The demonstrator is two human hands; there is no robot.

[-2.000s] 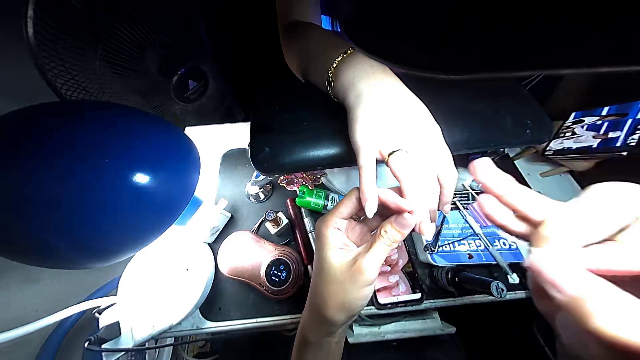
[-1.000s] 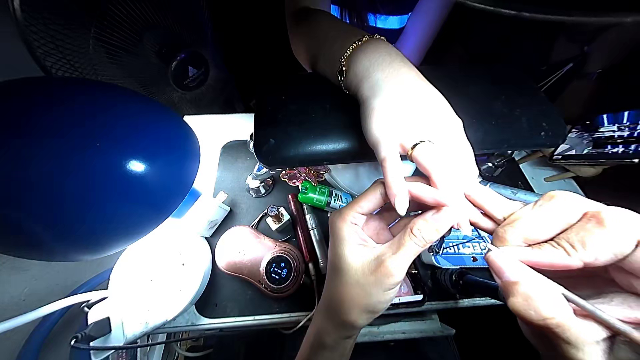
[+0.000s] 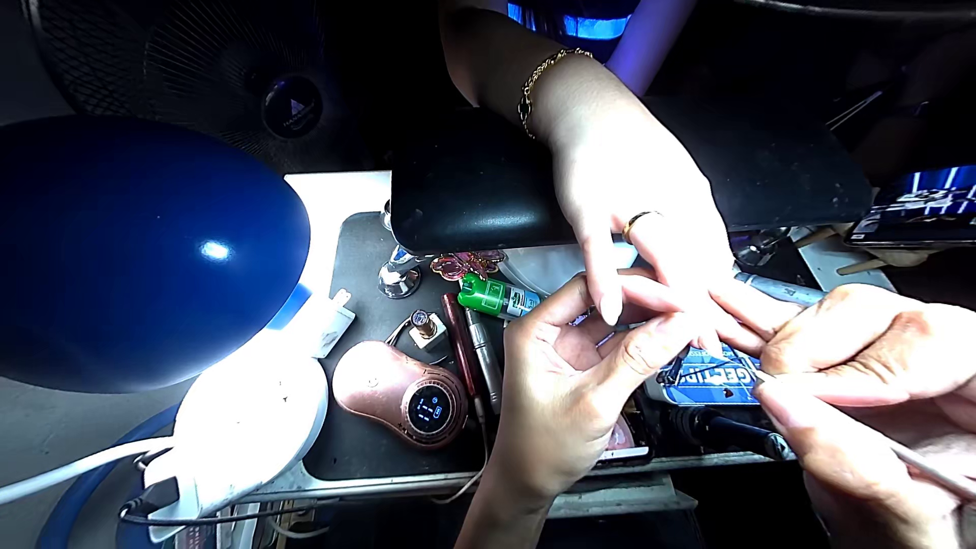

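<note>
My left hand [image 3: 568, 381] grips a finger of another person's hand [image 3: 640, 160] between thumb and fingers. That hand comes from the far side over a black padded armrest [image 3: 488, 198], with a gold ring [image 3: 639, 223] and a gold chain bracelet [image 3: 534, 84]. My right hand [image 3: 869, 366] pinches a thin pale tool [image 3: 930, 469], whose tip lies close to the held fingertip. What kind of tool it is, I cannot tell. Beneath the hands lies a blue gel tips box [image 3: 709, 381], partly covered.
A blue lamp shade [image 3: 145, 252] and its white base [image 3: 252, 412] stand at left. On the grey mat are a pink nail drill control unit [image 3: 396, 393], a silver drill handpiece [image 3: 484, 362], a green-capped bottle [image 3: 496, 297] and a small bottle [image 3: 427, 332]. A fan [image 3: 229, 84] stands behind.
My right hand, apart from the other person's hand two seconds ago, has come left to the fingertips, and the thin tool now shows in it. My left hand has stayed on the person's finger.
</note>
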